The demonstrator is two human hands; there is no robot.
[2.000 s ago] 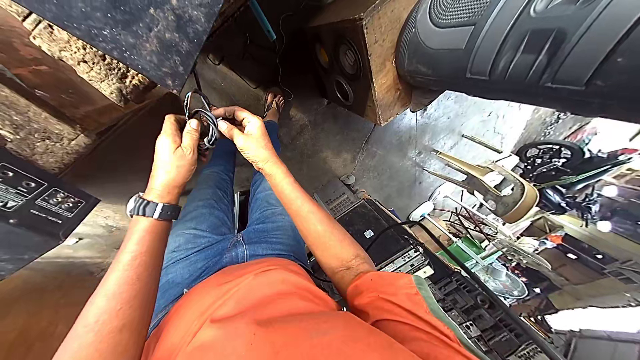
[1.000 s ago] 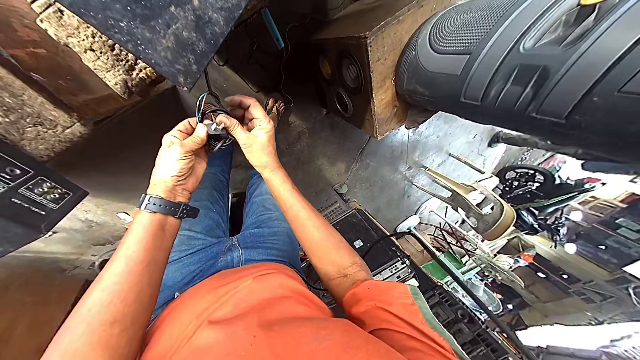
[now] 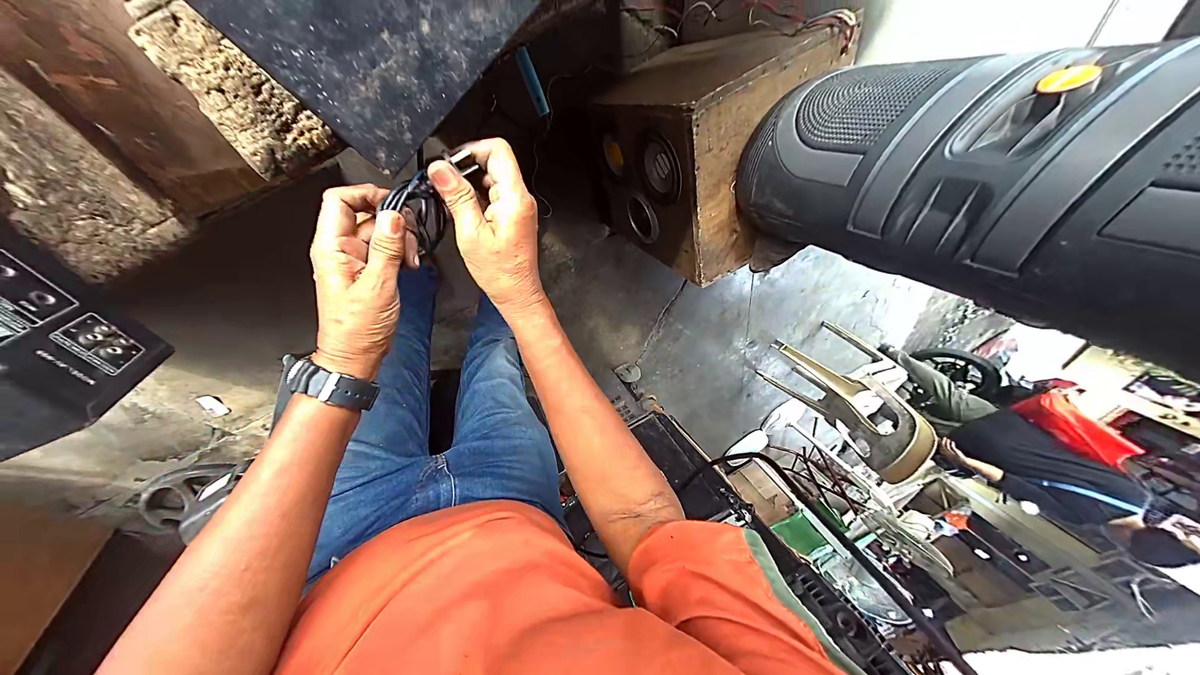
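Observation:
A coiled dark cable (image 3: 427, 208) is held between my two hands, in front of my knees. My left hand (image 3: 361, 258) pinches the left side of the coil between thumb and fingers. To its right, my right hand (image 3: 492, 211) grips a metal-ended plug or connector (image 3: 461, 161) between thumb and index finger. The connector's exact kind cannot be told. Part of the coil is hidden by my fingers. Just above my hands is the corner of a dark speckled panel (image 3: 384, 84).
A wooden speaker box (image 3: 698, 178) and a large black plastic speaker (image 3: 984, 178) are at the right. Black audio equipment (image 3: 70, 347) is at the left. A chair (image 3: 872, 427), a metal fan (image 3: 877, 591) and a person (image 3: 1050, 459) are farther right.
My right hand has moved up from the coil, and a metal-ended connector now shows in its fingers. A person has come into view at the far right.

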